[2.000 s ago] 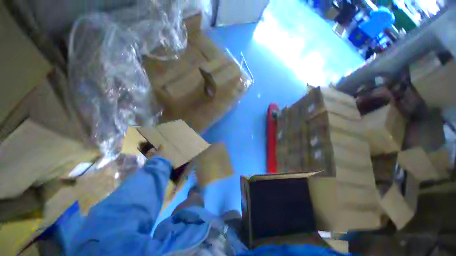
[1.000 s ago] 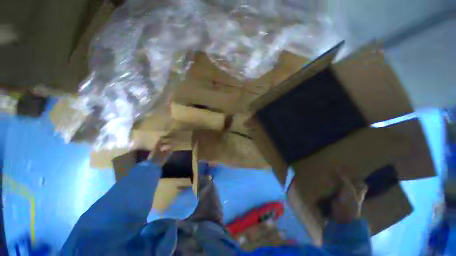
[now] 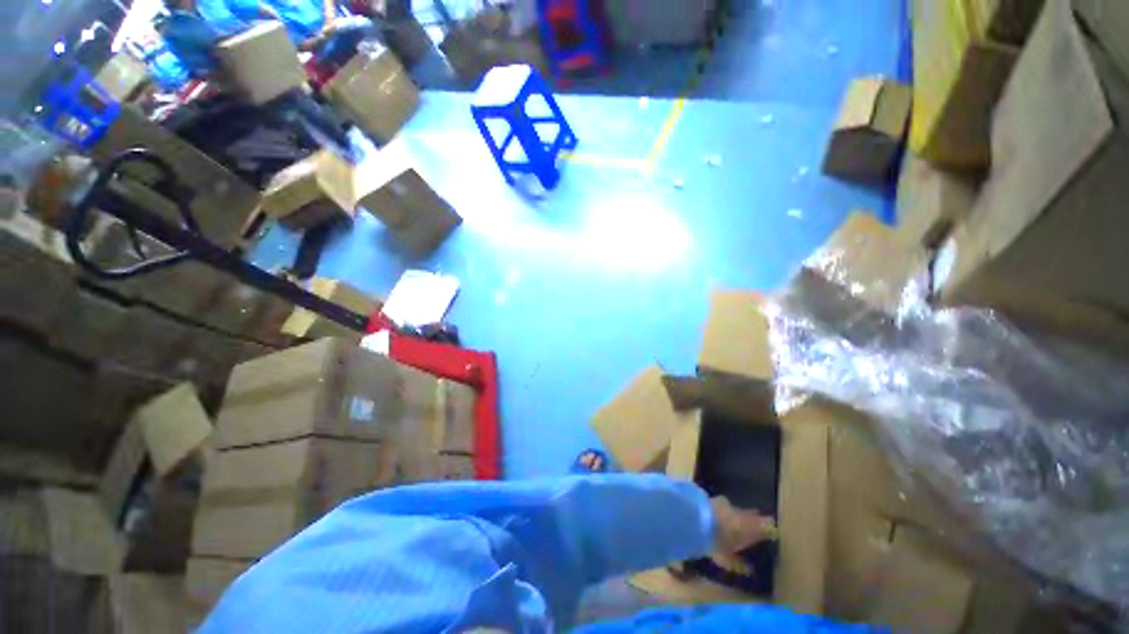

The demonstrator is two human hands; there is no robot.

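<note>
An open tan shipping carton [image 3: 802,514] stands at the lower right with its flaps folded out. Its inside shows dark, flat contents [image 3: 739,461], which look like black product boxes. My left hand [image 3: 740,533] reaches into the carton from the left, with yellow on a fingertip. It is blurred, and I cannot tell whether the fingers grip anything. My right hand is not in view; only blue clothing shows at the bottom edge.
Clear plastic film [image 3: 916,384] covers cartons at right. Stacked cartons [image 3: 266,452] and a red pallet jack [image 3: 487,415] with black handle stand at left. A blue-framed stool [image 3: 523,124], a loose carton [image 3: 869,130] and a white sheet [image 3: 421,299] are on the floor. People in blue show top left.
The view has swung round, bringing the pallet jack and stool into sight. My left hand is still at a carton with dark contents. My right hand has gone from view.
</note>
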